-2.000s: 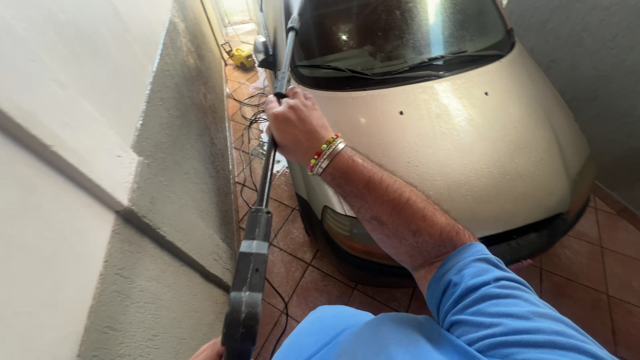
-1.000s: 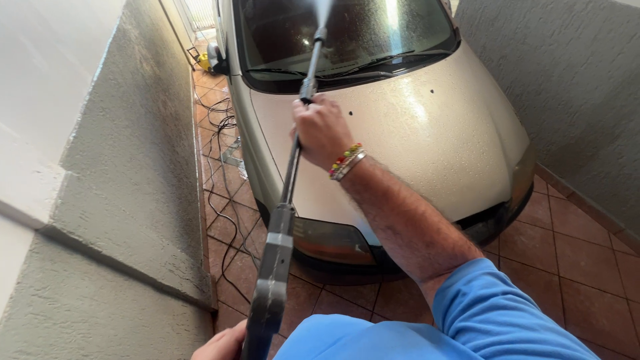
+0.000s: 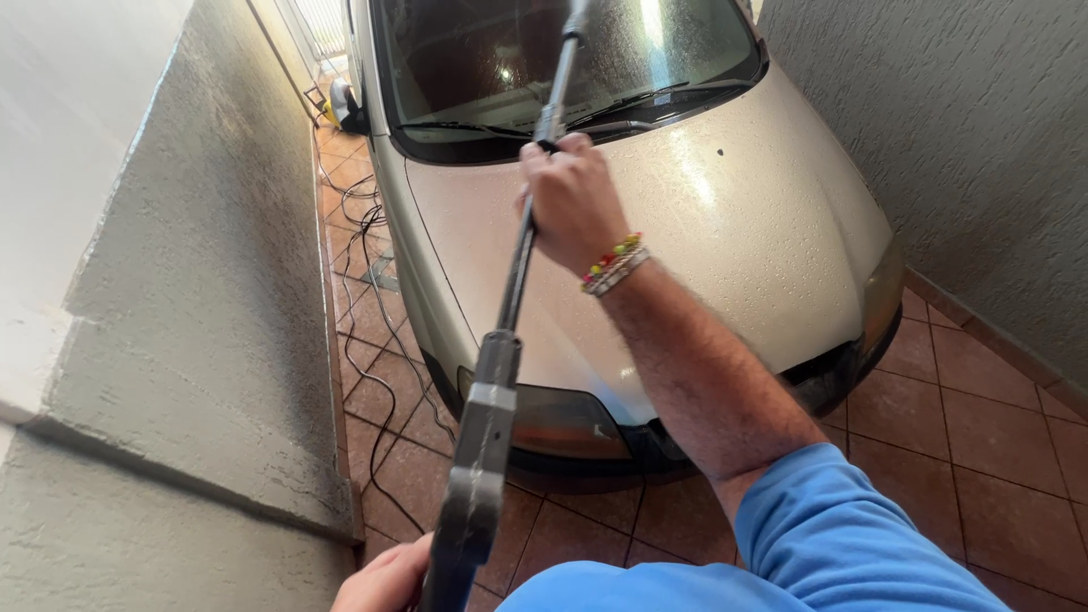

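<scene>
My right hand [image 3: 571, 200], with bead bracelets at the wrist, is closed around the thin metal lance [image 3: 518, 263] of a pressure washer spray gun. The lance points up and away over the beige car's hood [image 3: 722, 229], its tip in front of the wet windshield [image 3: 476, 59]. At the bottom edge my left hand [image 3: 387, 578] holds the rear of the black and grey gun body [image 3: 484, 450]; its grip and trigger are out of view. Water drops cover the hood. At the lance's far end the tip looks blurred.
Textured grey walls [image 3: 204, 280] stand left and right [image 3: 952, 153] of the car. Dark cables [image 3: 370, 221] snake over reddish floor tiles [image 3: 1003, 416] along its left side. A yellow and black device [image 3: 330, 109] is partly hidden by the side mirror [image 3: 357, 115].
Between the earlier frames and now, the lance has swung right, from the car's left edge to across the windshield. Both hands remain on the spray gun. The view has shifted too.
</scene>
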